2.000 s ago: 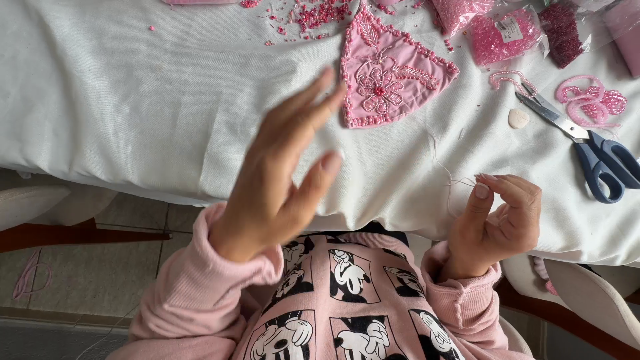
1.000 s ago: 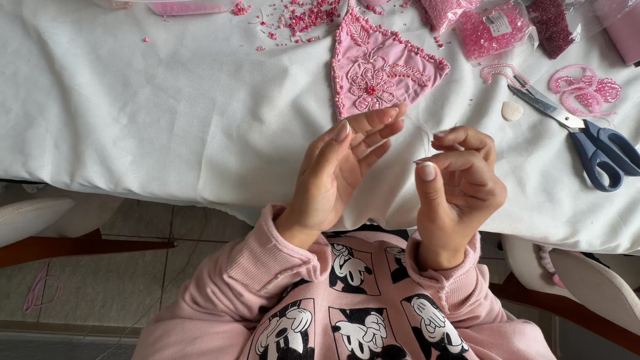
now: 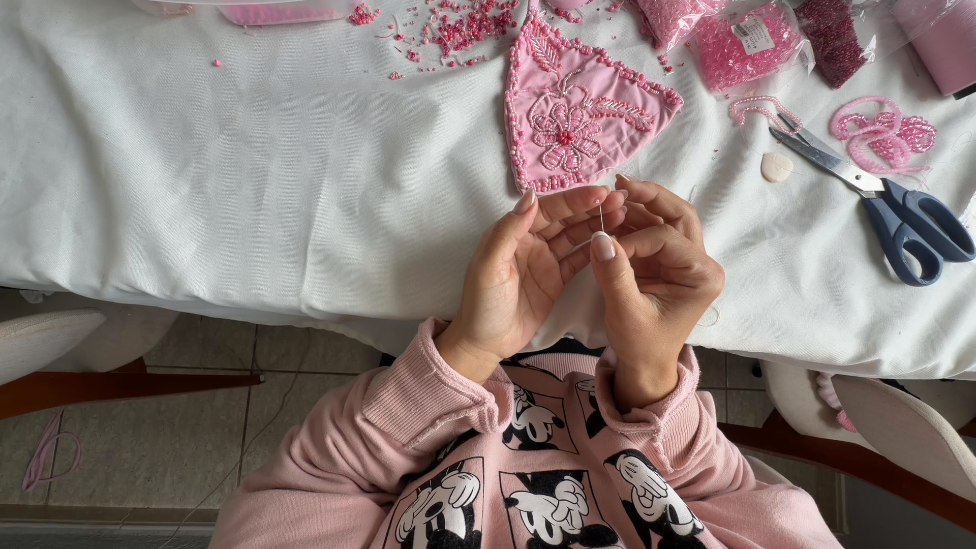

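My right hand pinches a thin needle between thumb and forefinger, its tip pointing away from me with a tiny bead near it. My left hand is cupped close beside it, palm up, fingers apart and fingertips near the needle; whether a bead lies in it cannot be told. Just beyond both hands, a pink beaded fabric triangle with a bead flower and beaded edge lies on the white tablecloth. Thin thread shows faintly around my right hand.
Loose pink beads lie at the back. Bead bags and a pink thread cone stand back right. Blue-handled scissors, beaded pieces and a pale chalk-like piece lie at the right. Chairs flank me.
My left hand, raised and farther left two seconds ago, has come over to my right hand. My right hand has moved left and toward the beaded fabric.
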